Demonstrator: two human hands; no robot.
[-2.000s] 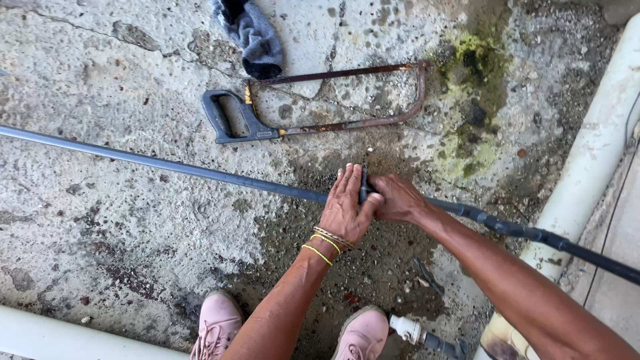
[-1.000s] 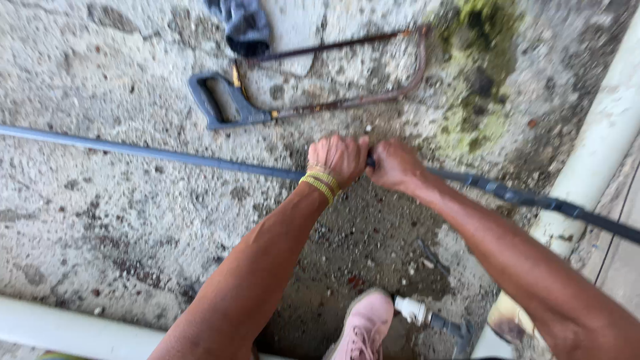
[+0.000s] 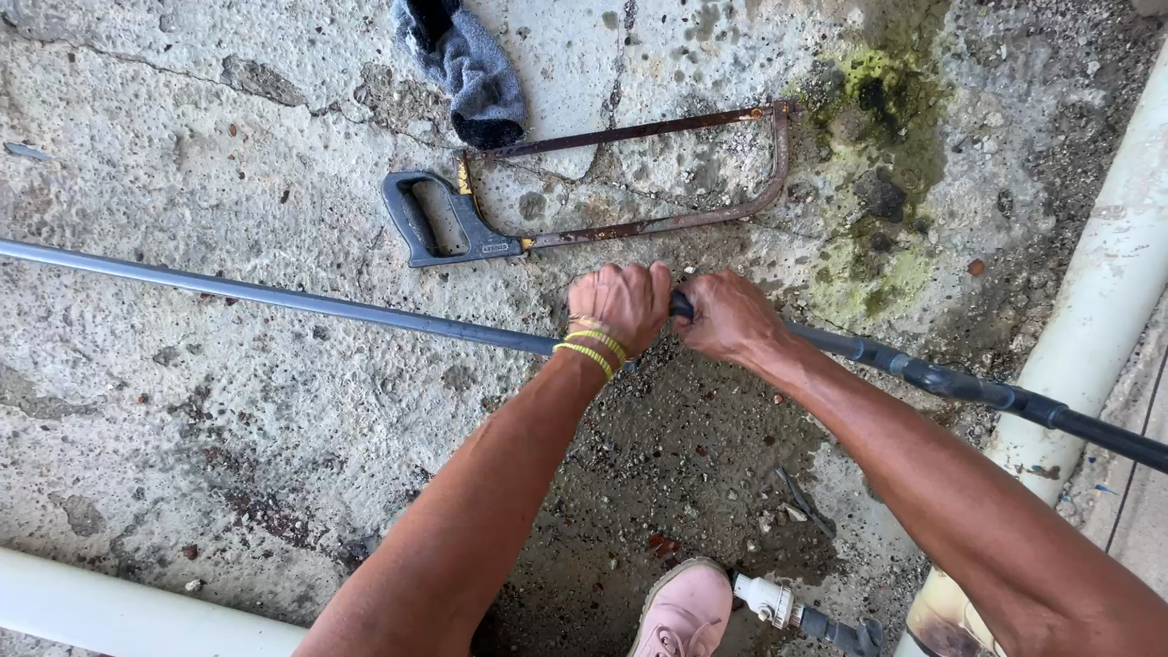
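My left hand (image 3: 620, 308), with yellow bands at its wrist, is closed around the grey plastic pipe (image 3: 365, 313) that runs in from the left edge. Close beside it, my right hand (image 3: 730, 315) grips the pipe where a dark fitting (image 3: 681, 306) shows between the two hands. Past my right hand, the jointed dark pipe section (image 3: 949, 381) continues to the right edge. Above my hands lies a rusty Stanley hacksaw (image 3: 456, 224) with a grey handle. A grey and black sock or cloth (image 3: 474, 78) touches its upper side. My fingers hide the middle of the joint.
A thick white pipe (image 3: 1095, 265) slopes down the right side, under the dark pipe. Another white pipe (image 3: 137, 607) lies at the lower left. A pink shoe (image 3: 689, 607) stands near a white pipe fitting (image 3: 768, 600). Rough concrete has damp gravel below my hands and green growth upper right.
My left hand was laid flat with extended fingers two seconds ago; now its fingers are curled around the pipe. My right hand has stayed on the pipe. One of the two pink shoes has left the view.
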